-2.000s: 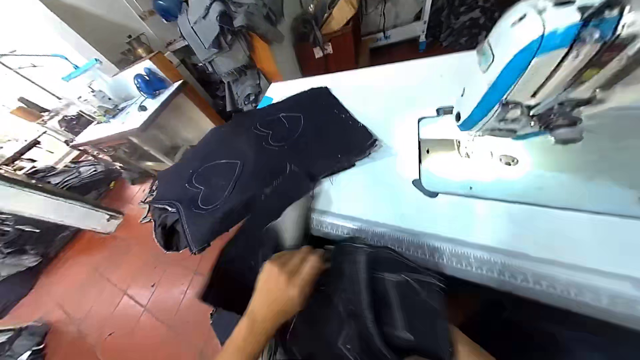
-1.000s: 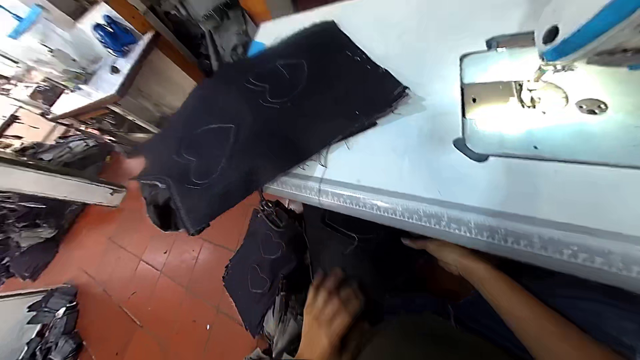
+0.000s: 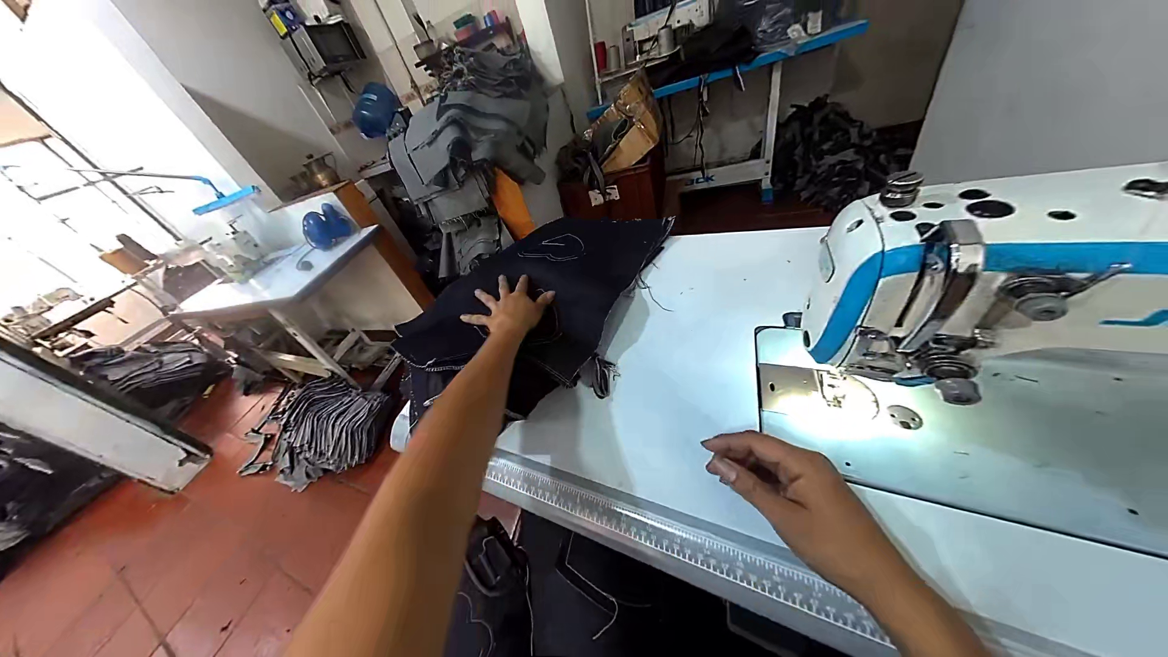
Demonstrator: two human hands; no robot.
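My left hand (image 3: 509, 310) lies spread, palm down, on dark denim pieces (image 3: 593, 265) stacked at the left end of the white sewing table (image 3: 675, 365). A stitched curved outline shows on the top piece, beyond my fingers. Over the table, in front of the sewing machine (image 3: 912, 301), my right hand (image 3: 776, 479) is held with fingers bent and thumb near the index finger, nothing in it. The machine's lamp lights its needle plate (image 3: 812, 392). More dark denim with light stitching (image 3: 566, 584) lies below the table's front edge, near my lap.
A measuring tape strip (image 3: 657, 529) runs along the table's front edge. Bundles of cut fabric (image 3: 333, 424) lie on the red tiled floor at left. Grey fabric (image 3: 474, 137) is heaped behind the table, beside a cardboard box (image 3: 634, 123). Another worktable (image 3: 283, 274) stands at far left.
My left hand has moved from the dark cloth below the table edge up onto the denim stack. My right hand has come up from the table edge to above the tabletop. The view has tilted up.
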